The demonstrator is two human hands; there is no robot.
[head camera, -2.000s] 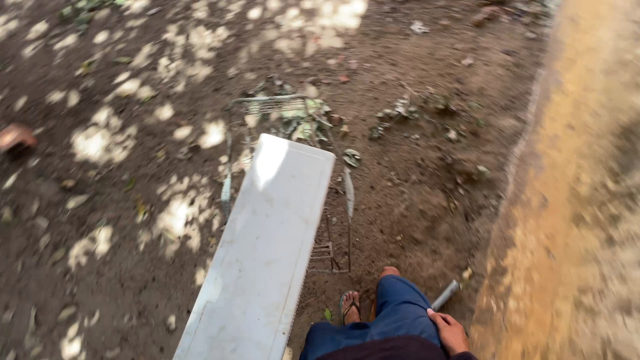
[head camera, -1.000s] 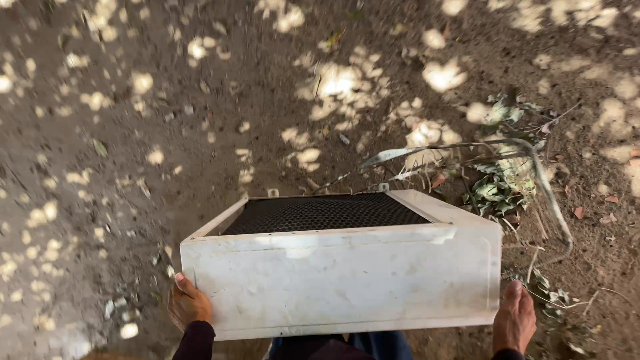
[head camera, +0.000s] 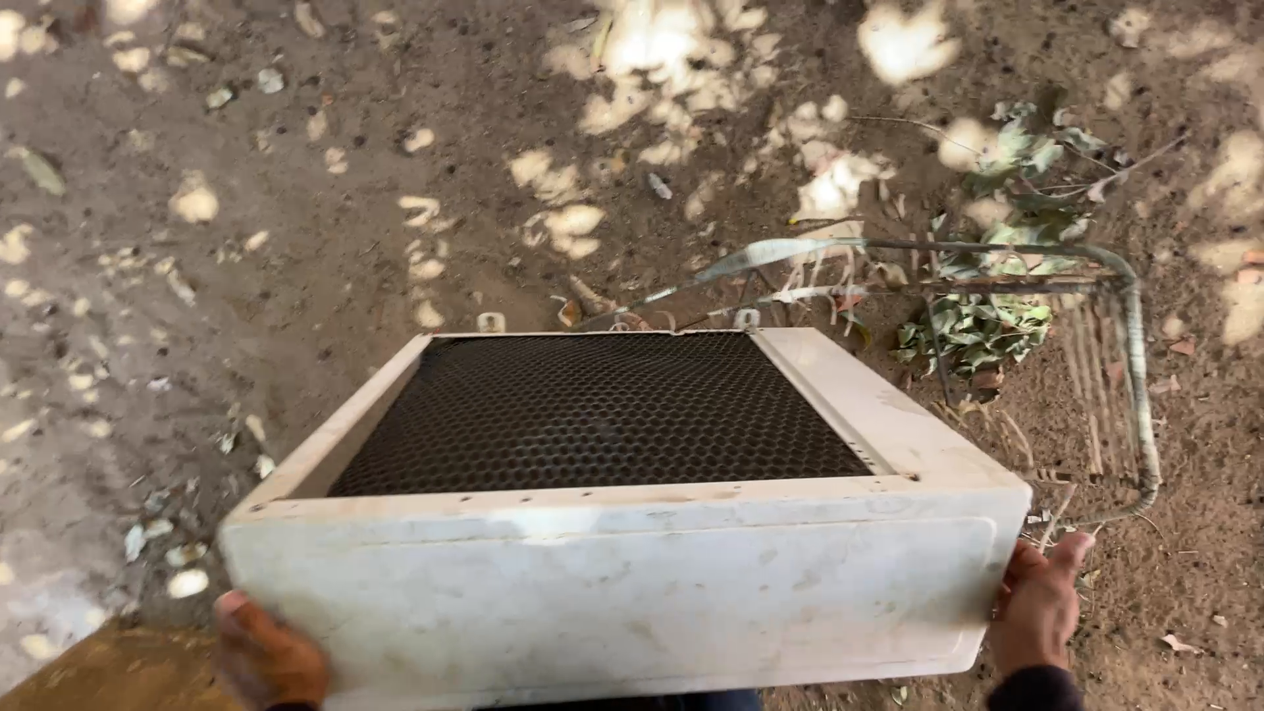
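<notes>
A white metal box-shaped casing (head camera: 612, 592), stained on its near side, spans the lower middle of the head view. Dark honeycomb mesh (head camera: 602, 420) fills the opening in its top face, and two small tabs stick out at the far edge. My left hand (head camera: 269, 647) grips the casing's lower left end, thumb on the near side. At the right end, my right hand (head camera: 1042, 602) presses against the side, its fingers partly hidden behind the casing. The underside is out of sight.
A worn metal tube frame (head camera: 1141, 385) with thin bars lies beyond and right of the casing. Green leaves and twigs (head camera: 978, 331) are in and around it. Brown dirt ground (head camera: 326, 197) has scattered dry leaves. A yellowish-brown surface (head camera: 128, 671) shows at bottom left.
Two seconds ago the casing's long white side faced up and one hand rested near the blue-clothed leg. One second ago both hands held it, mesh showing. Now it appears larger in view.
</notes>
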